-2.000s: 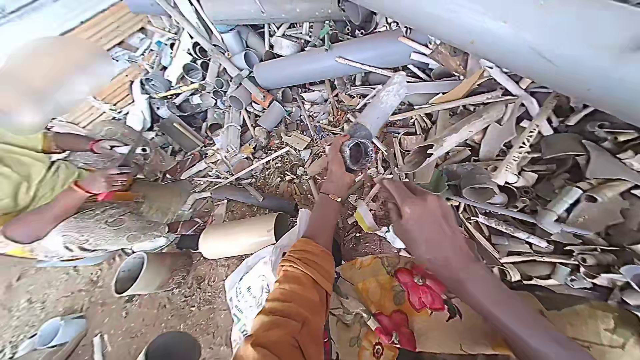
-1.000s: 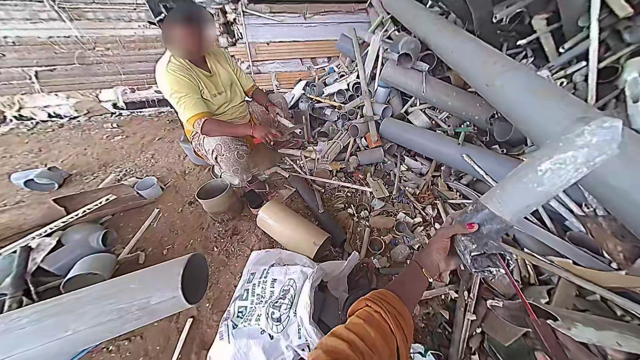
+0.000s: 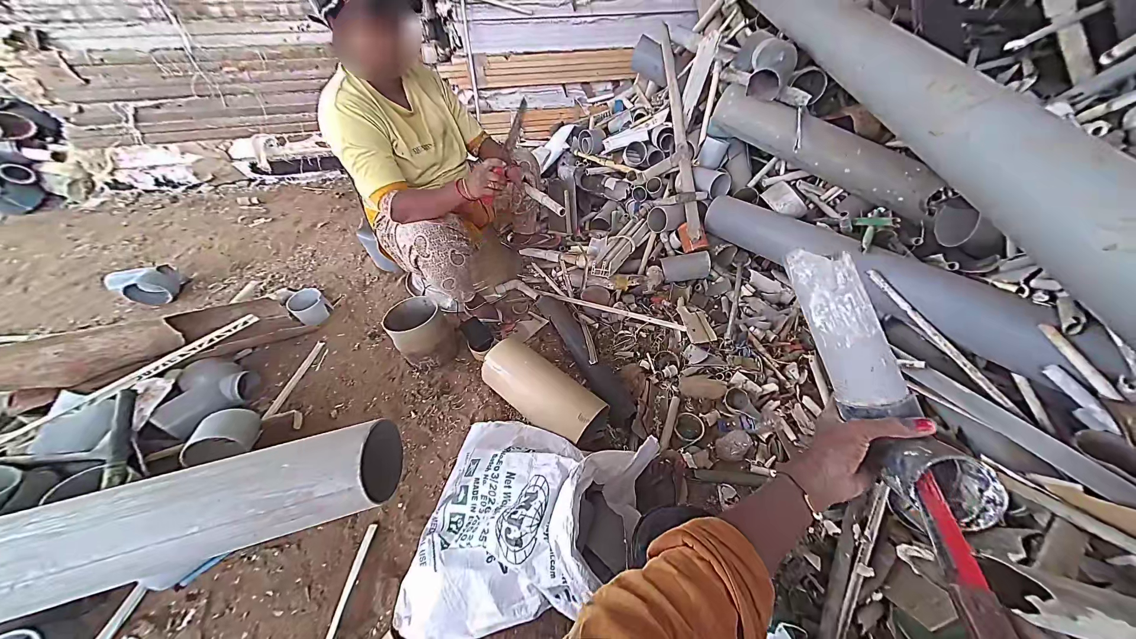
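My left hand, below an orange sleeve, grips a grey plastic pipe piece around its dark joint. The pipe's whitish, scuffed length points up and away. Its socket end faces the lower right, with a whitish crust inside. A red and dark bar-like tool rises from the bottom edge and its tip lies at the socket's mouth. Whatever holds this tool is out of frame, as is my right hand. A white woven sack with printing, its mouth open on dark pieces, lies left of my forearm.
A seated person in yellow holds a blade and a thin pipe. Pipe scrap heaps up beyond my left hand, under large grey pipes. A tan pipe lies beyond the sack; a long grey pipe lies at left.
My right hand, seen near the pipe two seconds ago, is out of view. My left hand has kept hold of the pipe piece, whose socket end now faces the lower right. The view has swung.
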